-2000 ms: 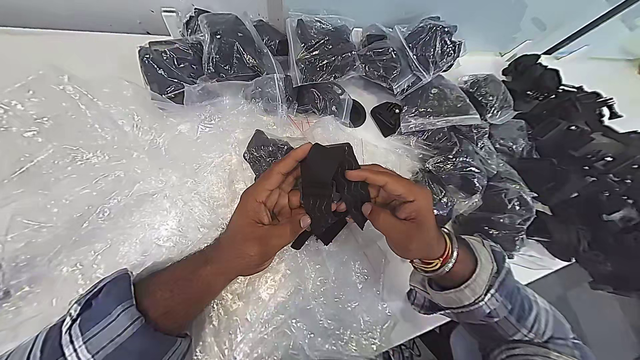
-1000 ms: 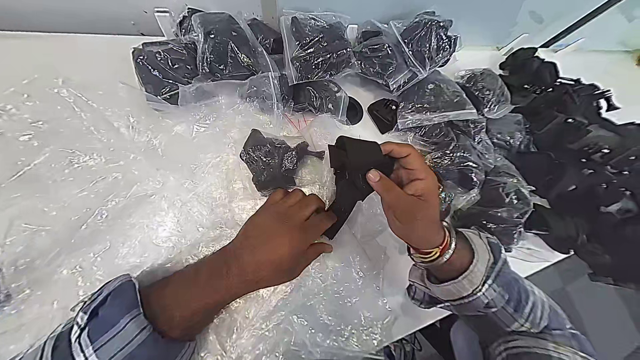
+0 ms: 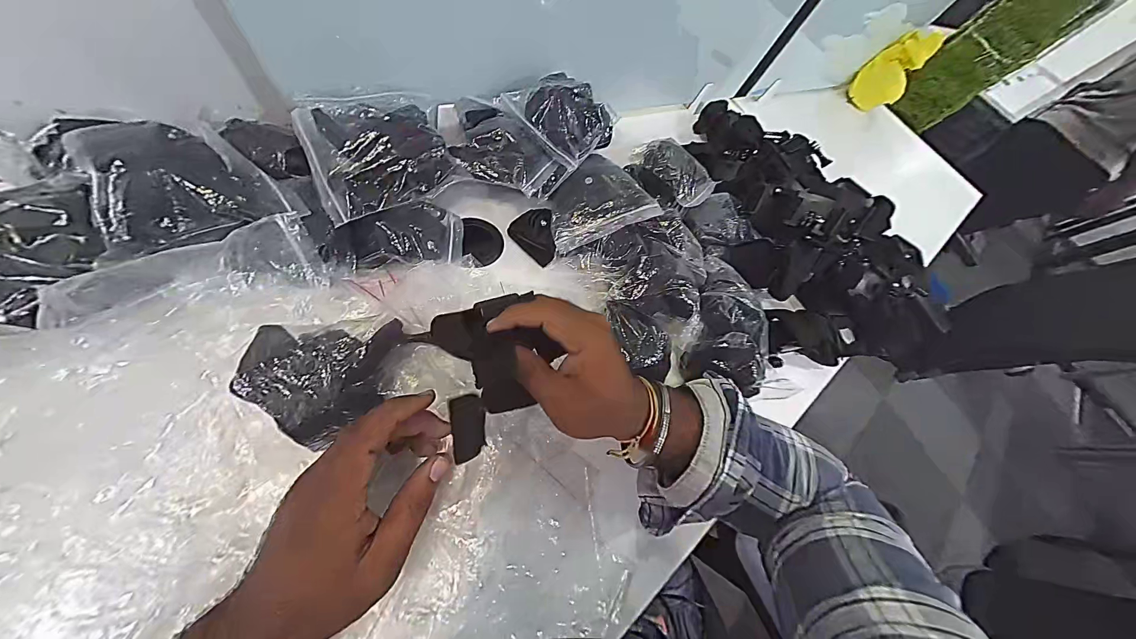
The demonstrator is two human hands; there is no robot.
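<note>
My right hand [image 3: 581,368] grips a folded black fabric strap item [image 3: 501,377] between thumb and fingers, above the clear plastic bags. Just left of it, my left hand [image 3: 355,506] has thumb and fingers apart, beside the item's lower end [image 3: 468,429]; whether a fingertip touches that end is hard to tell. A black item in a clear plastic bag [image 3: 311,377] lies beyond my left hand. Part of the held item is hidden behind my right fingers.
Clear plastic sheets or bags [image 3: 133,426] cover the left of the white table [image 3: 932,191]. Filled bags of black items [image 3: 382,160] line the back. Loose black items [image 3: 816,222] are heaped at the right, and a yellow object [image 3: 887,75] lies beyond. A person's dark sleeve or clothing shows at far right.
My left hand has come away from the black fabric and its fingers have spread. My right hand has kept its hold on the folded item. The view has shifted to the right.
</note>
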